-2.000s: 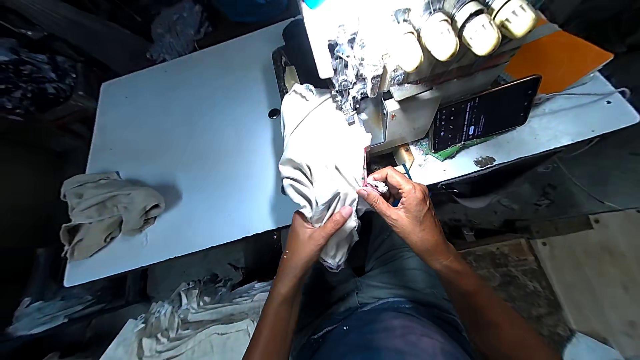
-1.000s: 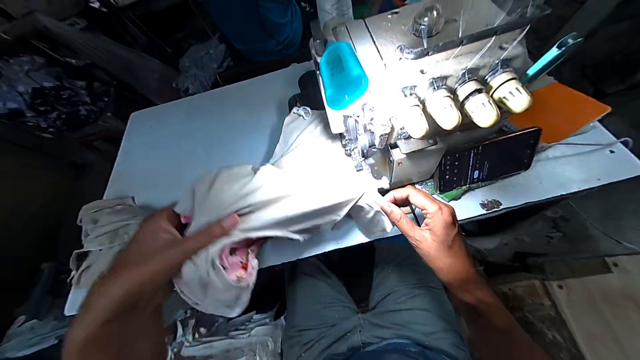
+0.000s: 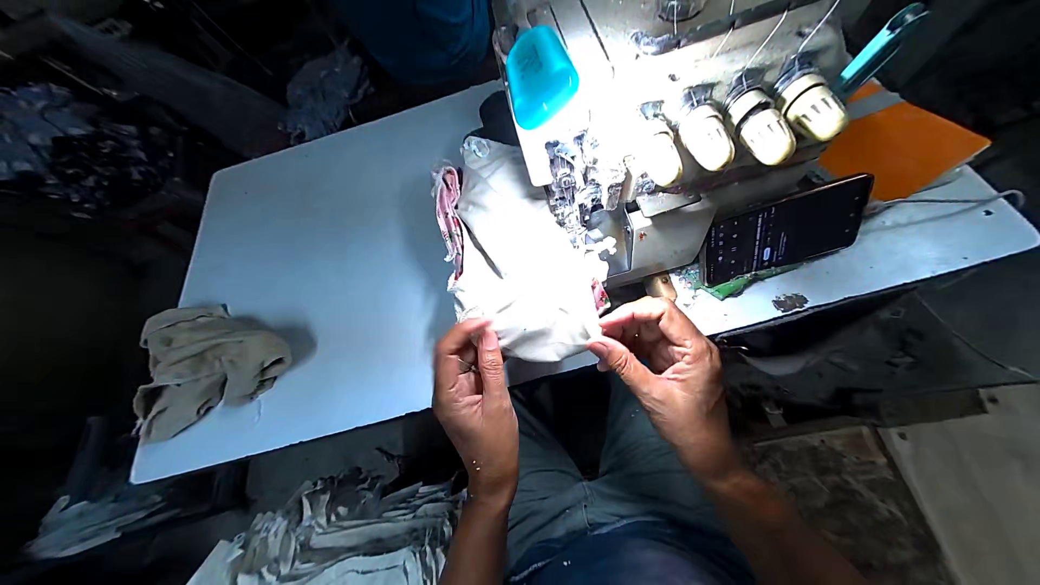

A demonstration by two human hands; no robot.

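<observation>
A whitish cloth piece (image 3: 528,268) lies at the front of an overlock sewing machine (image 3: 634,97), its far end near the needle area. My left hand (image 3: 479,398) pinches the near left edge between thumb and fingers. At the near right corner, my right hand (image 3: 666,366) grips the same cloth with thumb and fingertips. Pink patterned fabric (image 3: 449,211) shows along the cloth's left side, and a little of it also shows by the right edge. Glare hides the detail where the cloth meets the presser foot.
A crumpled beige cloth (image 3: 207,366) rests on the white table (image 3: 325,244) at left. A phone (image 3: 788,227) leans by the machine, with an orange folder (image 3: 906,146) behind it. Stacked cloth pieces (image 3: 349,528) sit below the table's front edge.
My left hand has come back right from the far left of the table to the cloth's near edge. The cloth, stretched leftward a second ago, now lies compactly before the machine.
</observation>
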